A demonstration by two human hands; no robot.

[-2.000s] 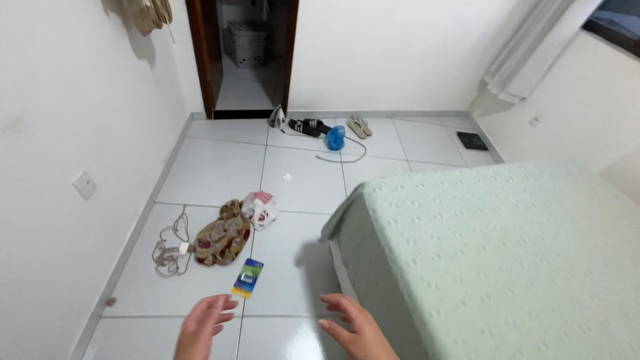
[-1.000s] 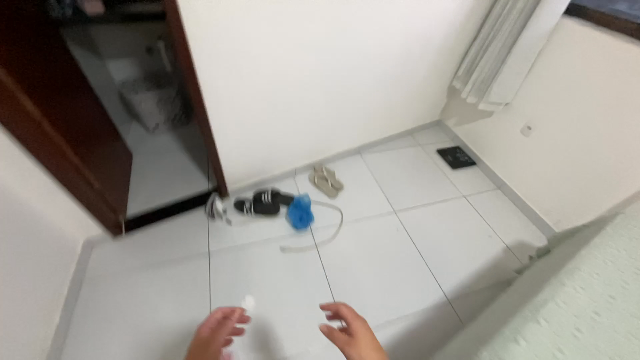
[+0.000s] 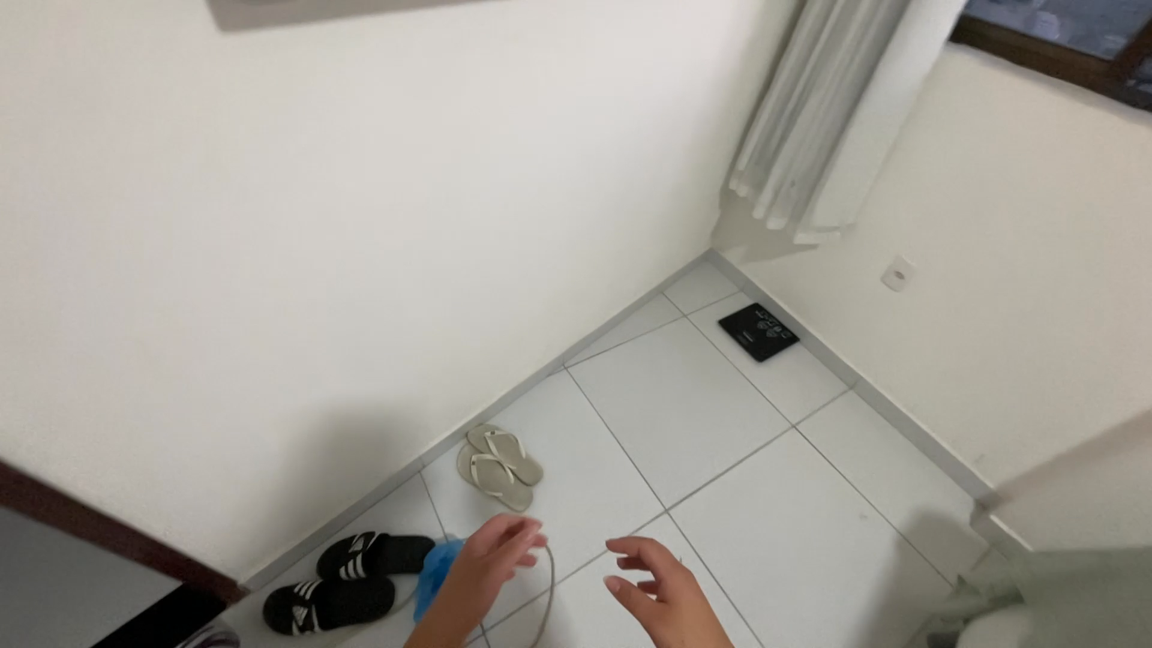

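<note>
My left hand [image 3: 490, 571] is held in the air at the lower middle with its fingers slightly curled and nothing in it. It partly covers a blue plastic item [image 3: 434, 576] on the floor. To its right, my right hand [image 3: 661, 589] hovers with thumb and fingers apart, also holding nothing. Beige flip-flops [image 3: 499, 468] lie by the wall just beyond the left hand. Black slides with white stripes [image 3: 351, 576] rest left of the blue item. A thin pale cord or hose [image 3: 551, 585] curves over the tiles between the hands.
A black flat bathroom scale [image 3: 759, 332] lies near the far corner. Above it hang grey-white curtains [image 3: 810, 135] beside a window. A wall outlet [image 3: 898, 274] is at right. The pale green bed cover [image 3: 1062, 598] fills the lower right corner, and a dark door frame [image 3: 108, 531] stands lower left.
The view has swung right and come nearer to the flip-flops and the room's corner. The patterned cloth and the blue-and-yellow packet of the earliest frame are out of view. Both hands remain raised with nothing in them.
</note>
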